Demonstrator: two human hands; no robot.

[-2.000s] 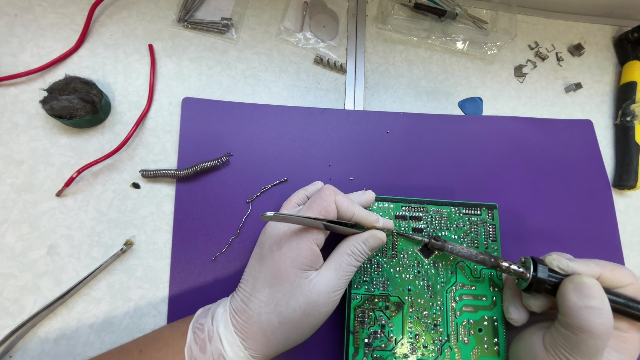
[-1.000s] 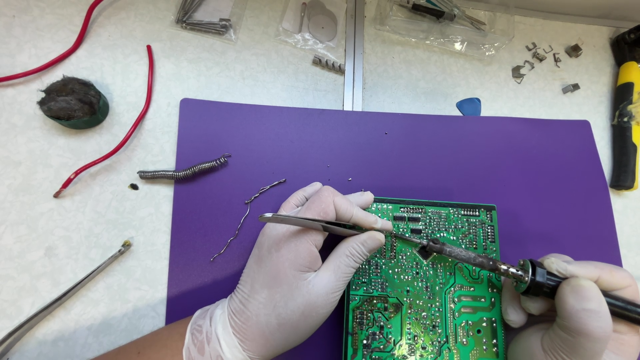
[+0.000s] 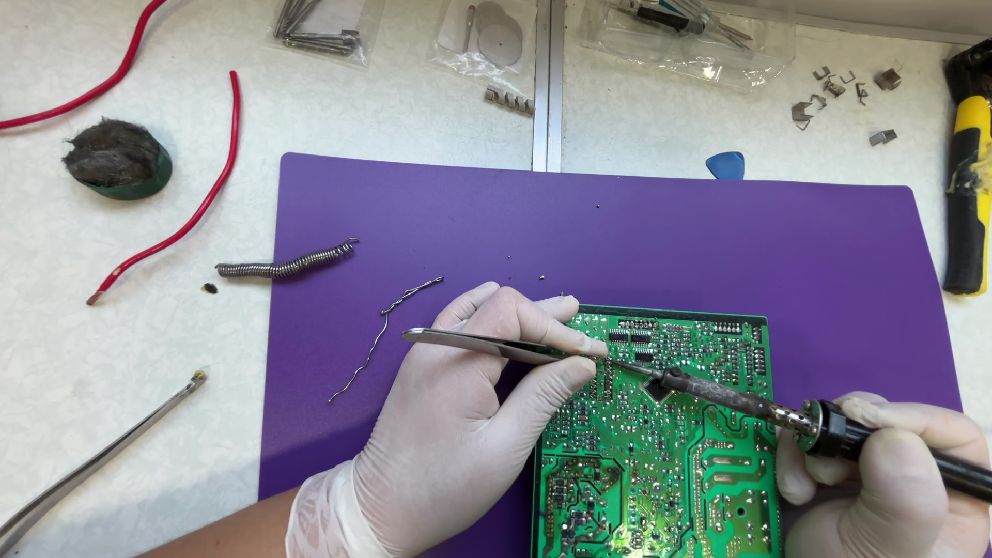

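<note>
A green printed circuit board (image 3: 666,465) lies on a purple mat (image 3: 620,240). My left hand (image 3: 465,418), in a white glove, grips metal tweezers (image 3: 480,343) between thumb and fingers, over the board's upper left part. My right hand (image 3: 891,480), also gloved, holds a soldering iron (image 3: 721,394) by its black handle. The iron points left, and its tip is close to the tweezers' end near a row of solder joints. Whether tip and tweezers touch, I cannot tell. A square black chip (image 3: 657,390) shows partly below the iron's shaft.
Coiled solder wire (image 3: 287,266) and a thin twisted wire (image 3: 380,337) lie left of the board. Farther left are red wires (image 3: 209,194), a round green tin of dark fibre (image 3: 116,163) and more tweezers (image 3: 101,465). A blue pick (image 3: 726,165), metal clips and a yellow-black tool (image 3: 969,194) lie beyond the mat.
</note>
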